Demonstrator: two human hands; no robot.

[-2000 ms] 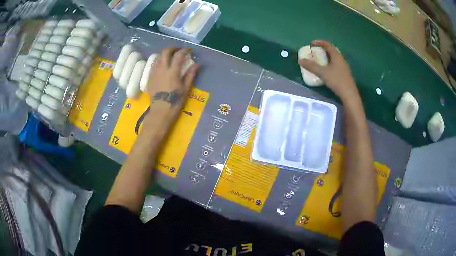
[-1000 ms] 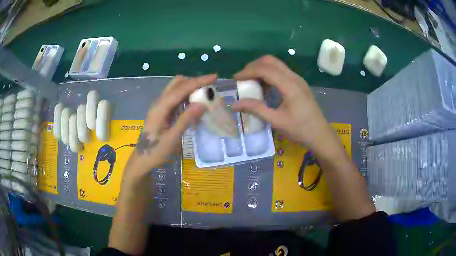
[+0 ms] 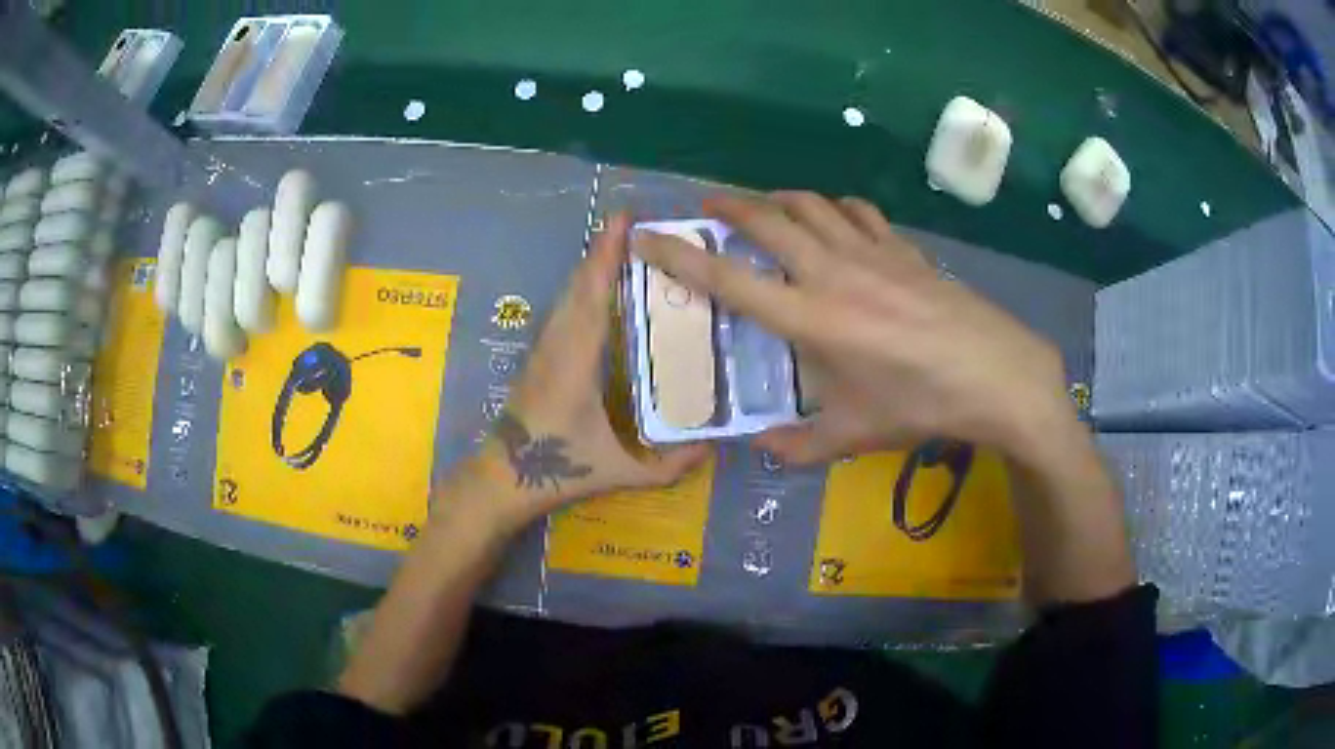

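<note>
A white insert tray [image 3: 761,369] is between my hands over the carton mat. A device with a beige face [image 3: 681,351] lies in its left well. The middle well shows nothing in it; the right well is hidden by my right hand. My left hand [image 3: 571,388] holds the tray's left side, thumb at the near edge. My right hand [image 3: 879,322] lies over the tray's right side, fingers reaching across its top, and grips it from the right.
Loose white devices [image 3: 252,268] stand in a short row at left, beside a bulk tray of units [image 3: 51,322]. Filled trays [image 3: 267,73] are at the far left. Two white units [image 3: 968,151] lie on the green surface. Empty tray stacks [image 3: 1208,337] stand at right.
Both hands have come down onto the tray's sides. The beige-faced device, held above the tray before, now lies in the left well. The view has shifted slightly.
</note>
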